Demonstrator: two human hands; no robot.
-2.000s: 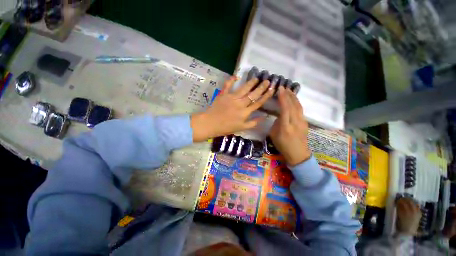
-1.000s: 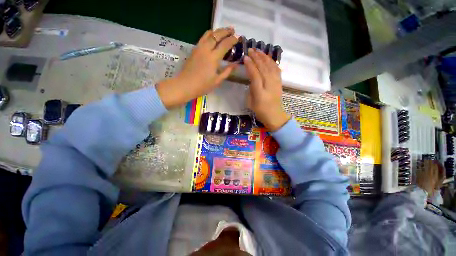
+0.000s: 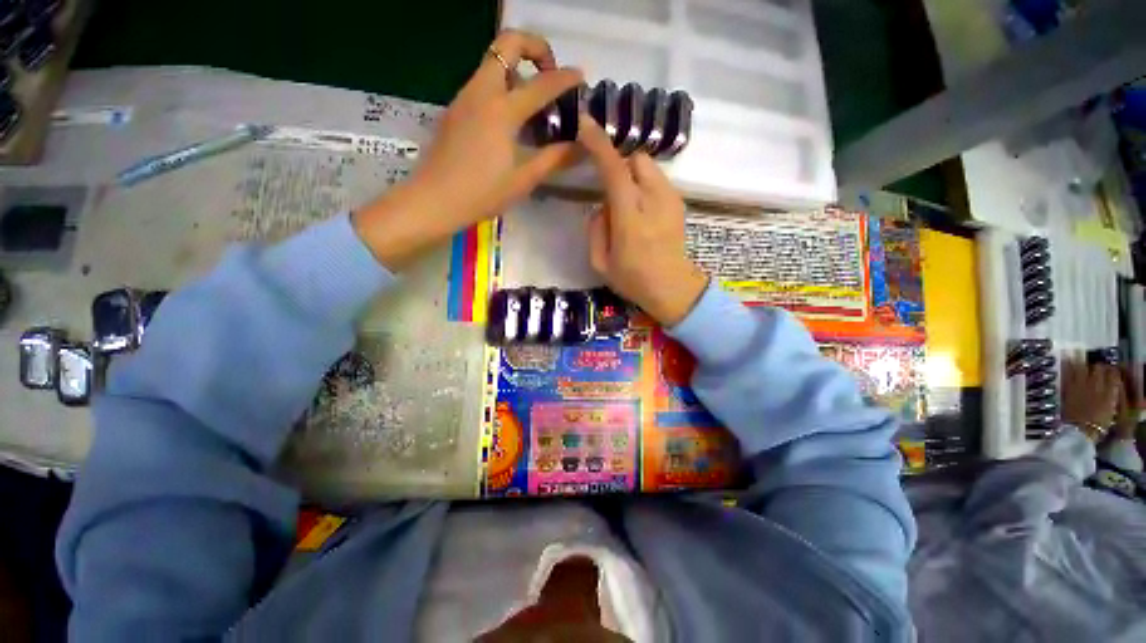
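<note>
A row of several smartwatch units (image 3: 642,119) stands on edge in the near pocket of the white tray (image 3: 754,177). My left hand (image 3: 484,145) grips the unit at the left end of this row between thumb and fingers. My right hand (image 3: 643,232) points its index finger at the same unit; its other fingers are curled, and whether it grips anything is hidden. A second row of smartwatch units (image 3: 540,315) leans on the upper left part of the printed sheet (image 3: 587,446), below my hands.
Several loose watches (image 3: 76,373) lie at the left, with a dark rectangular block (image 3: 35,226) and a pale-blue stick (image 3: 195,153) above. A parts tray (image 3: 44,75) is at upper left. At right, a person's hand (image 3: 1091,394) is by a tray (image 3: 1002,314) with watch rows.
My hands have moved left along the row in the tray, and more of the row shows. My right index finger now points at its left end. The view has also shifted.
</note>
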